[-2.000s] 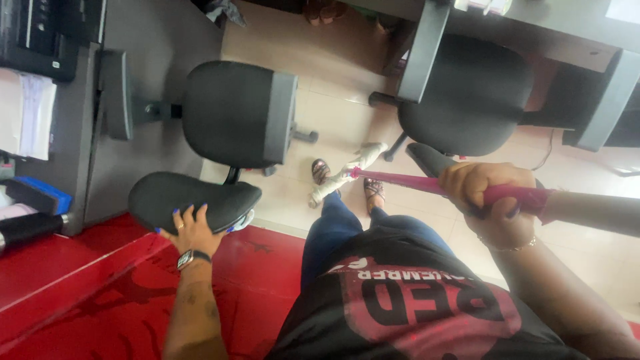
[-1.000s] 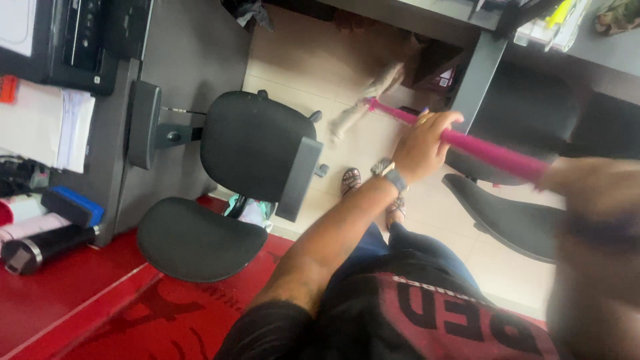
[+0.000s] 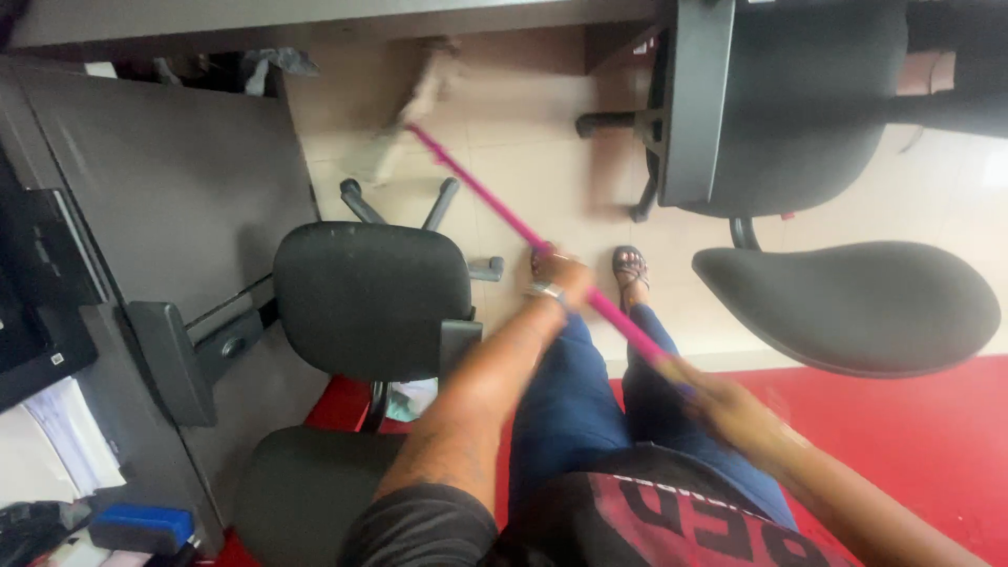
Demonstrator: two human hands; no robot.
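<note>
A mop with a pink pole (image 3: 496, 203) slants from lower right to upper left, its pale cloth head (image 3: 409, 110) on the beige tiles under the desk, blurred. Around the middle of the pole my left hand (image 3: 563, 276) is closed, a watch on its wrist. Near the upper end my right hand (image 3: 717, 402) grips the pole too, blurred by motion. Both feet in sandals stand on the tiles beyond the hands.
A dark office chair (image 3: 374, 299) stands at left beside a grey desk panel (image 3: 181, 173). Another black chair (image 3: 787, 118) is at right. The desk edge (image 3: 354, 27) crosses the top. Papers (image 3: 67, 441) lie at lower left, and red flooring (image 3: 890, 425) borders the tiles.
My left hand was on the left chair's backrest two seconds ago, and now holds the pole. The mop head has moved left under the desk. The view has shifted.
</note>
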